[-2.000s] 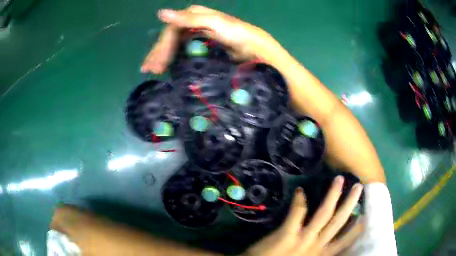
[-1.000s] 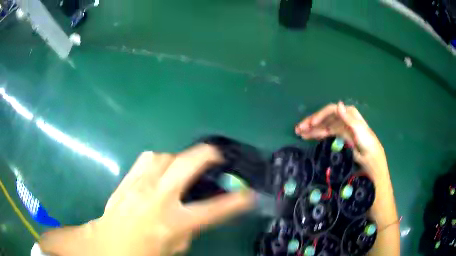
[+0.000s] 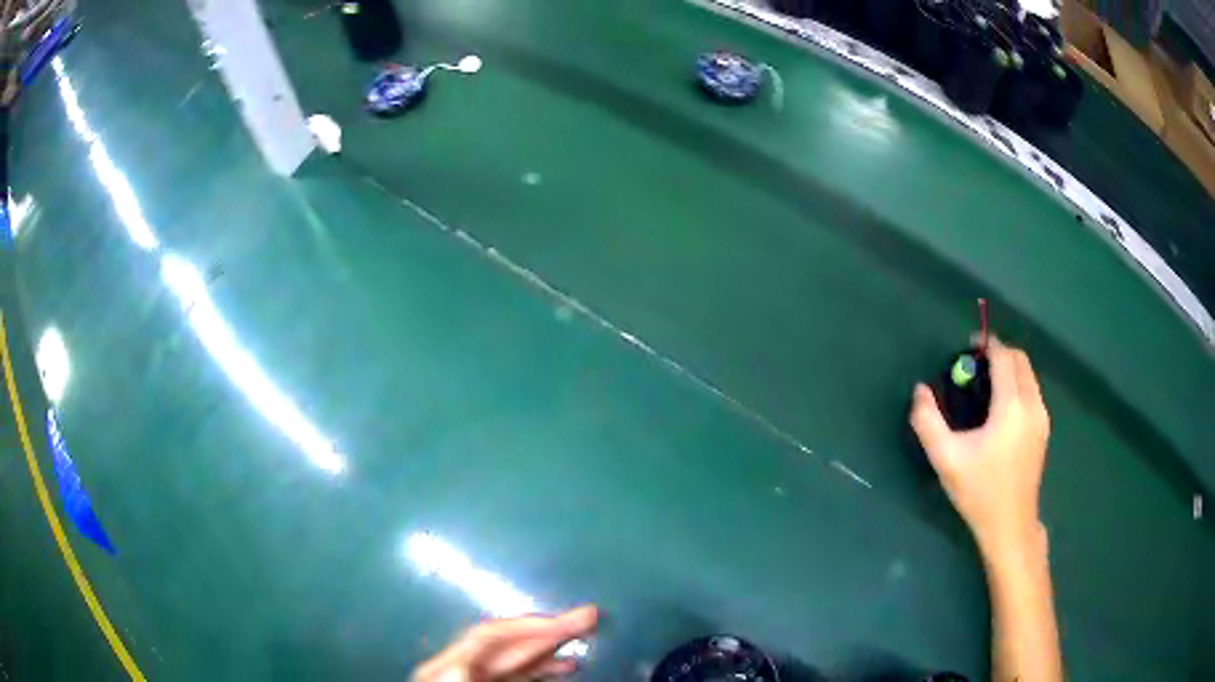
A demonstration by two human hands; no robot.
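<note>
My right hand [image 3: 993, 433] is at the right, gripping a black housing [image 3: 969, 394] with thumb and fingers. A pale green-white dot shows at its mouth and a red lead sticks up from it. My left hand [image 3: 513, 646] is at the bottom edge, partly cut off, with its fingers extended and nothing seen in it. Another black housing [image 3: 716, 662] is at the bottom edge, right of my left hand, cut off by the frame.
Two blue circuit boards with white leads lie on the green surface, one at upper left [image 3: 396, 89] and one at top centre [image 3: 729, 77]. A black housing [image 3: 371, 27] and an upright bracket [image 3: 253, 87] are at upper left. Grouped housings [image 3: 1026, 80] stand beyond the pale rail [image 3: 1013, 157].
The view has shifted, so the housing cluster is mostly out of the picture. My left hand has moved away from the housing near it. My right hand has left the cluster and now holds one housing.
</note>
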